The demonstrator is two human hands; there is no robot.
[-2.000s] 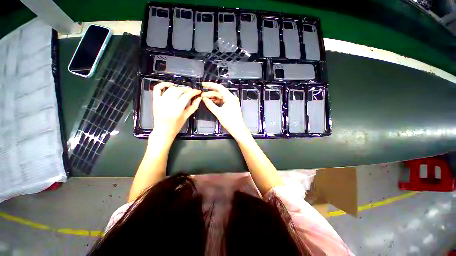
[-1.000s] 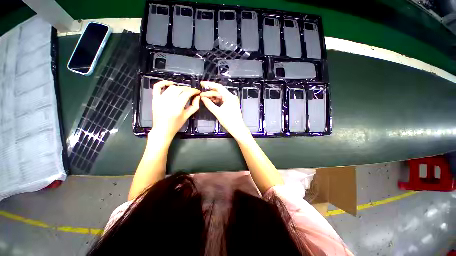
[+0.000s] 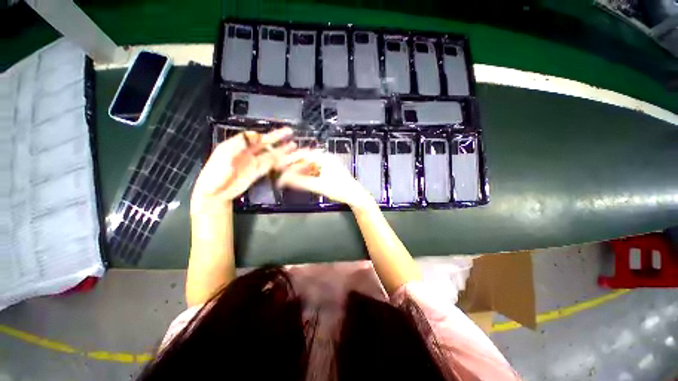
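Observation:
My left hand (image 3: 239, 165) and my right hand (image 3: 318, 173) are bare and blurred, close together over the lower left part of the black blister tray (image 3: 349, 209). I cannot tell whether the fingers hold anything. Grey phone cases (image 3: 402, 173) lie in the tray's pockets, in two upright rows with a sideways row between. A clear, shiny piece of sheet (image 3: 316, 115) lies over the middle row, just beyond my hands. The cases under my hands are partly hidden.
Clear sheets with a dark grid (image 3: 159, 160) lie left of the tray, with a smartphone (image 3: 140, 86) beyond. A whitish covered stack (image 3: 48, 175) is far left. A cardboard box (image 3: 505, 286) and a red stool (image 3: 641, 260) are below the bench at right.
My left hand has moved left and turned, its fingers spread more. My right hand has shifted and now points left. The clear sheet piece over the middle row shows smaller. The whole view has shifted slightly.

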